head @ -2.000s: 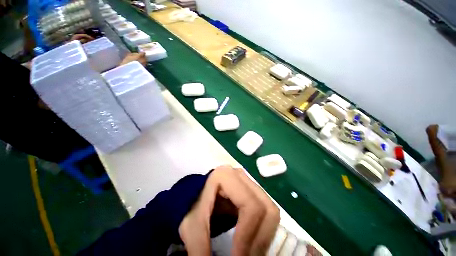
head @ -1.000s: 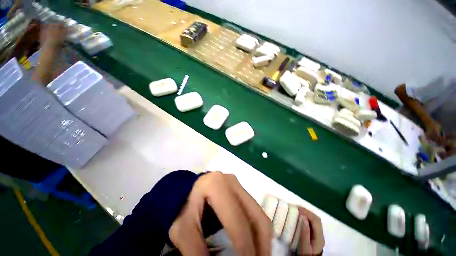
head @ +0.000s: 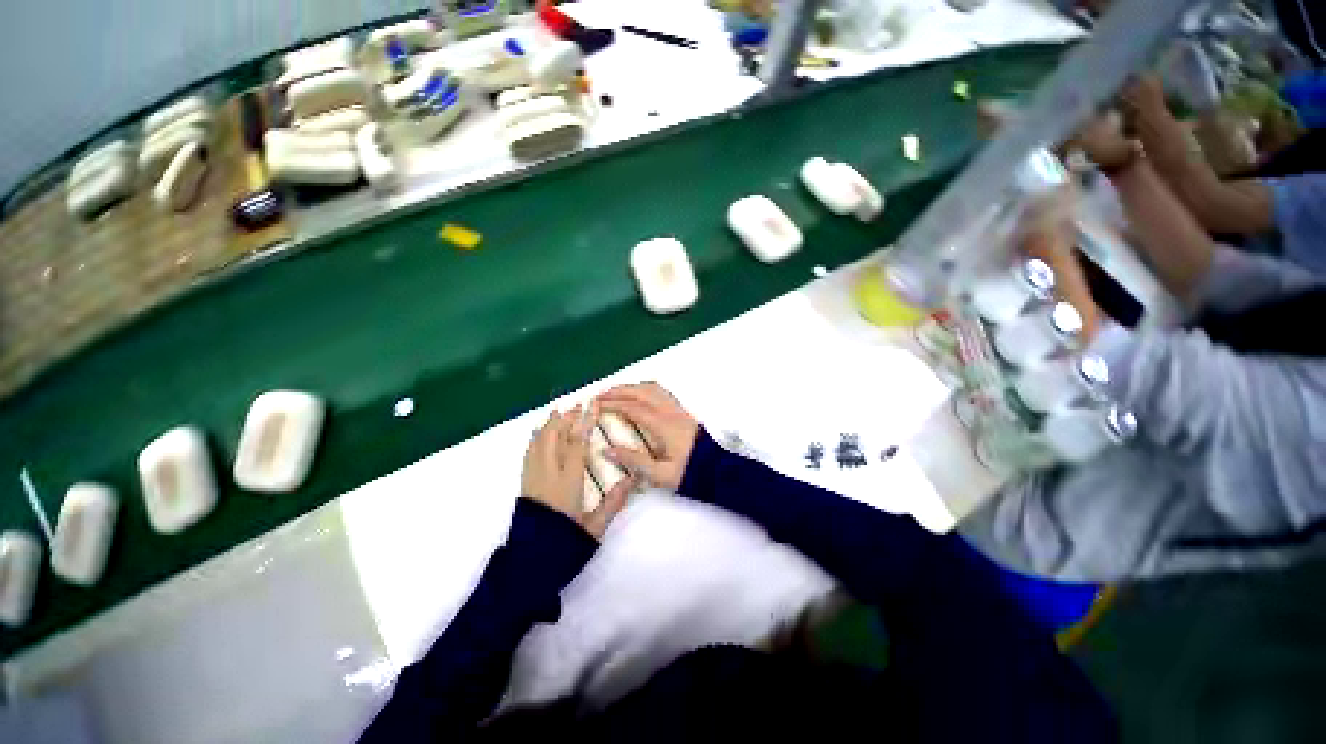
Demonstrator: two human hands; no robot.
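Note:
My left hand point(head: 559, 468) and my right hand point(head: 657, 433) are close together over the white work sheet point(head: 451, 574). Between them they hold a few cream-white cases point(head: 604, 462) set on edge in a short row, partly hidden by the fingers. Several cream cases lie flat on the green conveyor belt point(head: 480, 323): a group at the left, one of them a case with a tan mark point(head: 279, 441), and a group at the right, one of them a case point(head: 665, 275) nearest my hands.
Bottles with white caps point(head: 1066, 318) stand at the right beside another person's grey sleeves point(head: 1222, 422). A metal post point(head: 1003, 153) slants across the belt. Piled spare cases point(head: 327, 109) and a black-and-yellow tool point(head: 259, 204) lie beyond. A yellow scrap point(head: 460, 236) lies on the belt.
The view has swung right, and the stacked white trays have left it. Both hands now show fully around the row of cases. The bottles and the neighbouring person have come into view.

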